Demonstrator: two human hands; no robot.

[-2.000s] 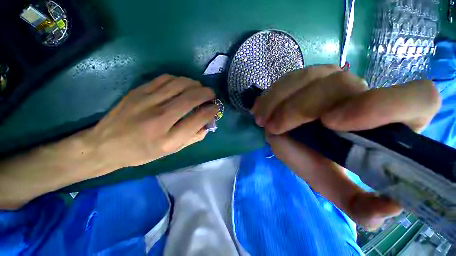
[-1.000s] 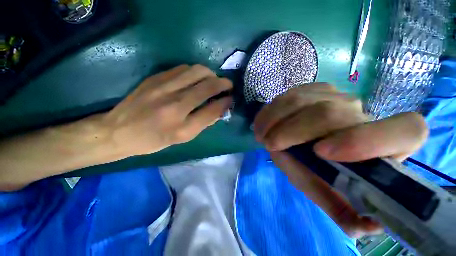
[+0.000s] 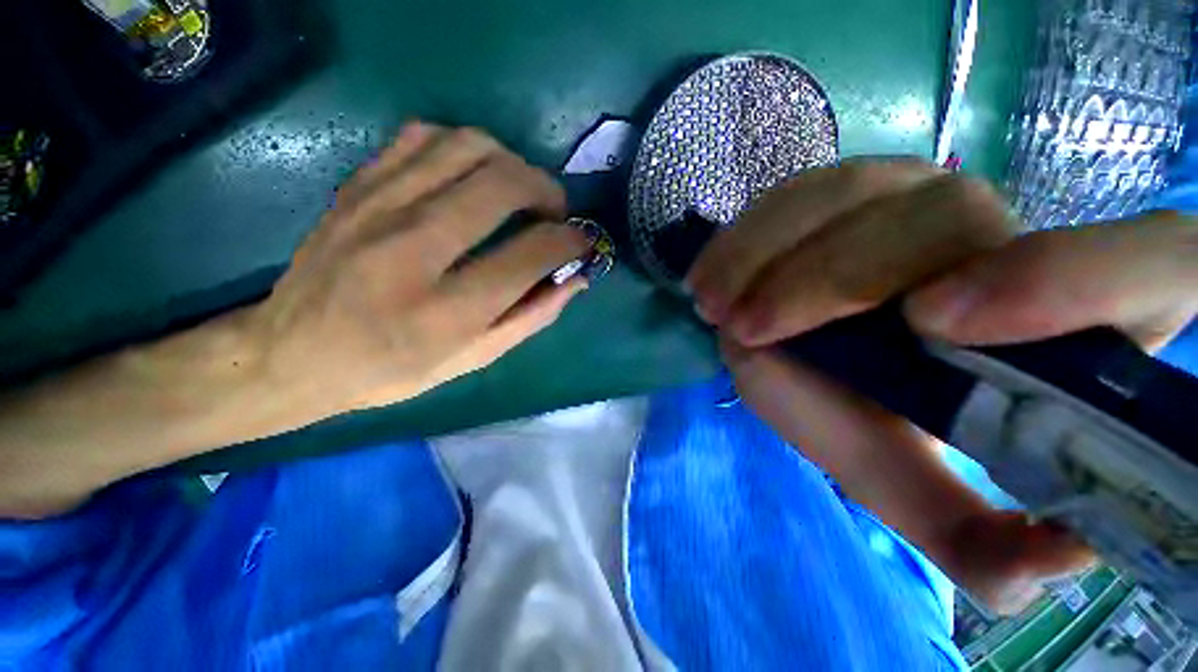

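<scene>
My left hand point(image 3: 427, 263) is left of centre, with a small round electronic module point(image 3: 595, 250) at its fingertips, partly hidden by them. My right hand point(image 3: 893, 276) grips a thick electric screwdriver point(image 3: 1077, 433) with a pale labelled body and black front. Its black front end shows at the near edge of the round perforated screw plate point(image 3: 729, 145). Dark and silvery grains cover the right side of the plate. The driver's tip cannot be made out.
A black compartment tray point(image 3: 250, 66) with modules is at upper left. A white angular scrap point(image 3: 600, 147) lies by the plate's left edge. Silver tweezers point(image 3: 960, 72) and a clear blister tray point(image 3: 1097, 118) are at upper right, on the green bench.
My right hand and the screwdriver have moved up, with the black front end now at the plate again. My left fingers have shifted, so the module's round edge shows again.
</scene>
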